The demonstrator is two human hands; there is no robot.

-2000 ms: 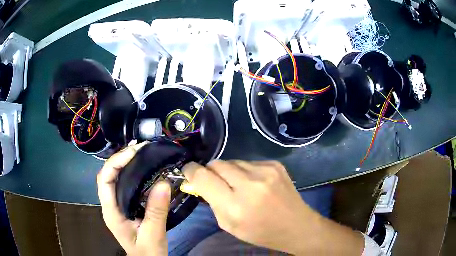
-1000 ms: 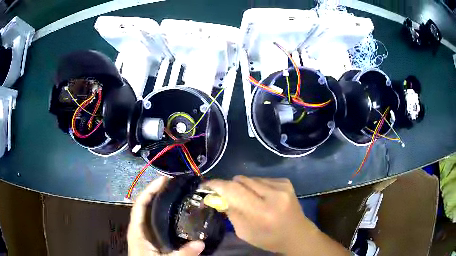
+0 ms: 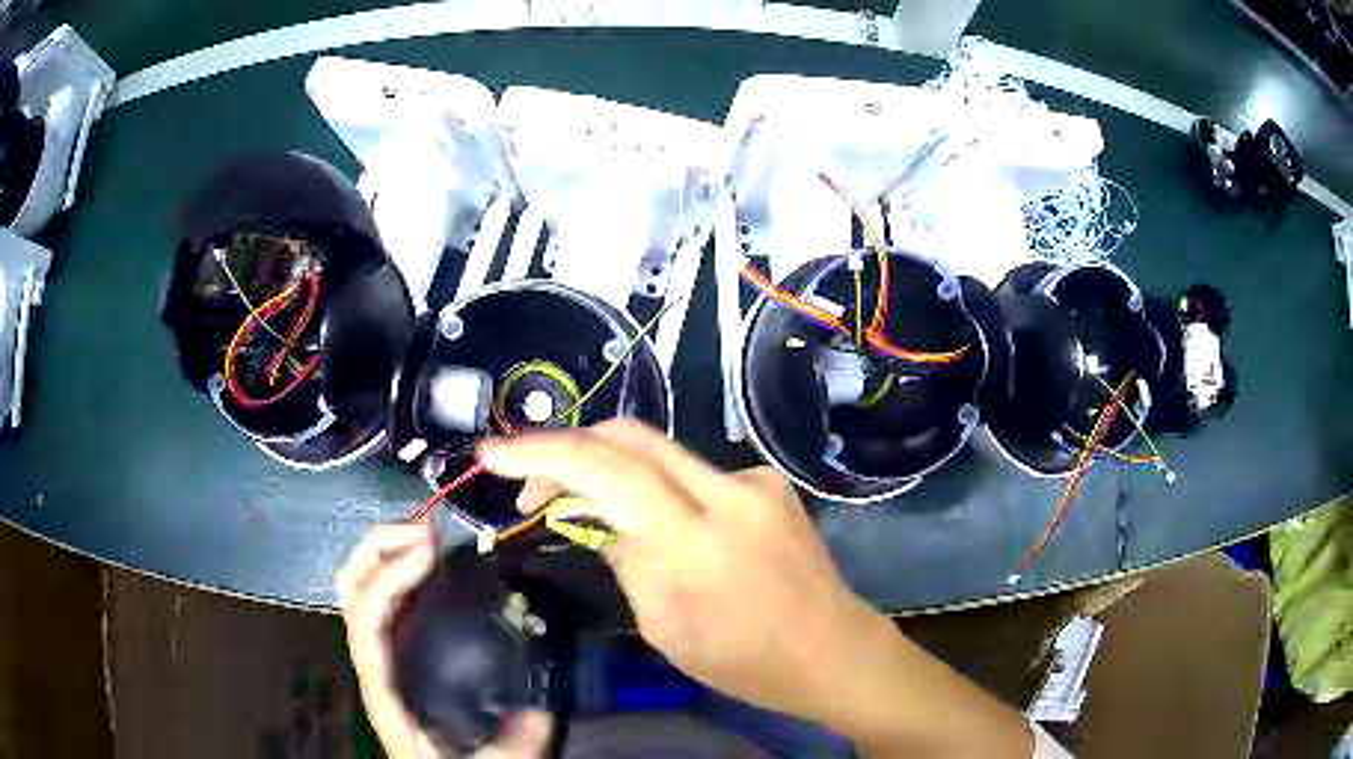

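My left hand (image 3: pixel 389 630) holds a black camera head (image 3: pixel 460 653) below the bench edge; part of its inside shows at the right. My right hand (image 3: pixel 698 527) reaches over the front of a black base housing (image 3: pixel 638 393) with a white rim. Its fingertips are at the housing's red and orange wires (image 3: pixel 457 486). A yellow patch (image 3: pixel 579 522) shows at the fingers; whether it is a finger cover or part of a tool is unclear. A small white plug (image 3: pixel 487 541) is beside it. A silvery motor (image 3: pixel 459 399) and a yellow-green wire ring (image 3: pixel 512 389) show inside the housing.
Another wired head and housing (image 3: pixel 349 334) stand at the left, two wired housings (image 3: pixel 764 371) (image 3: pixel 1098 430) at the right. White brackets (image 3: pixel 616 178) stand behind. Tangled white strands (image 3: pixel 1083 220) lie at the back right. A brown carton (image 3: pixel 1187 638) is below right.
My left hand has turned the head so its rounded black outside faces me. My right hand has left the head and moved up and left to the housing's wires. The view has shifted slightly.
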